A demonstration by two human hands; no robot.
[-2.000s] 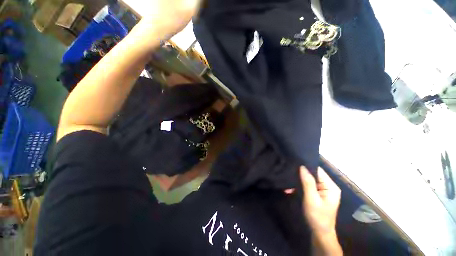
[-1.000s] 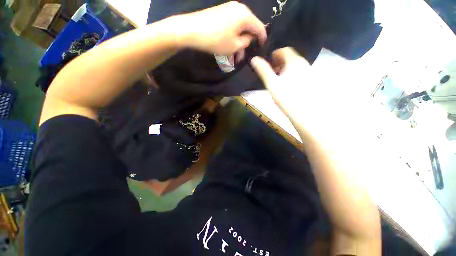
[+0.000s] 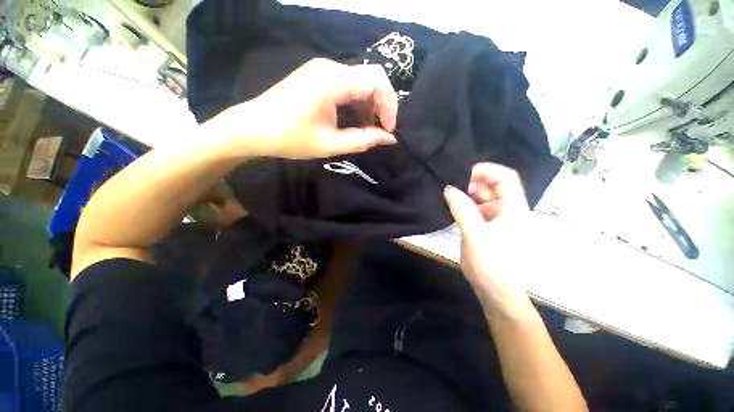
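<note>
A black garment (image 3: pixel 475 96) with gold embroidery (image 3: pixel 393 52) is spread over the near part of the white table, left of the machine. A white tag or strip (image 3: pixel 349 170) shows on it. My left hand (image 3: pixel 334 113) pinches a fabric edge between thumb and forefinger. My right hand (image 3: pixel 491 205) pinches the same edge lower right. The edge runs as a dark line between the two hands.
The pale machine head (image 3: pixel 672 72) with a blue label stands upper right. Black thread snips (image 3: pixel 673 225) lie on the white table (image 3: pixel 628 294) at right. Black garments with gold pattern (image 3: pixel 249 322) hang below the table edge. A blue crate (image 3: pixel 96 181) is at left.
The garment has come down from being lifted and now lies spread on the table. My right hand has risen from the lap to its edge; both hands have moved apart since one second ago.
</note>
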